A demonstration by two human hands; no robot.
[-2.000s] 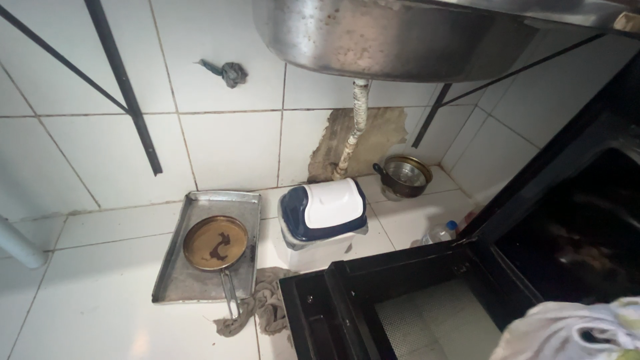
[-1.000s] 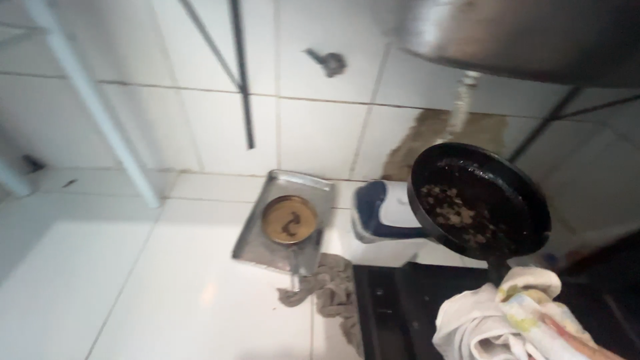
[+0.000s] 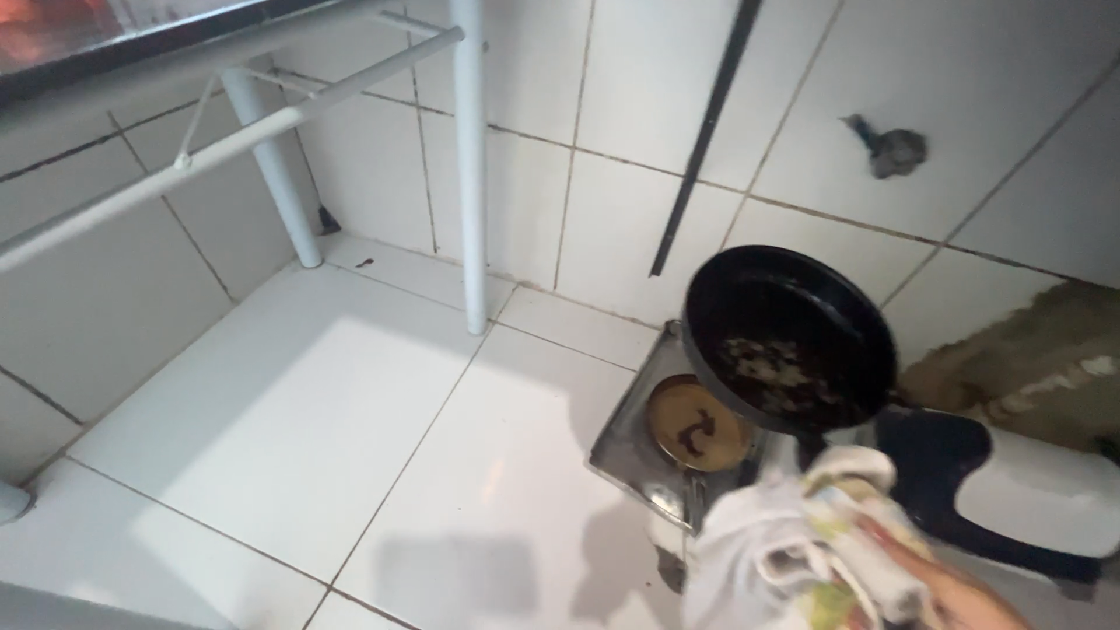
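A black frying pan [image 3: 787, 337] with pale food bits or residue inside is held up at the right, tilted so its inside shows. My right hand [image 3: 954, 569] grips its handle through a bunched white cloth with a coloured pattern [image 3: 752, 534]; the cloth hides most of the fingers. Behind and below the pan, a metal tray [image 3: 634, 451] lies on the floor, bearing a round brown-topped pan [image 3: 669, 420] with a dark mark and a metal handle. My left hand is out of view.
White table legs [image 3: 472, 175] stand at the left near the tiled wall. A dark blue and white bin [image 3: 936, 472] is at the right, by a damaged wall patch [image 3: 1032, 359]. A dark metal bracket [image 3: 709, 131] runs down the wall. A grey cloth [image 3: 669, 569] shows partly beside the tray.
The black frying pan and my cloth-covered right hand, absent two seconds ago, came into view and are now over the tray's right side. The view has swung left, showing the table.
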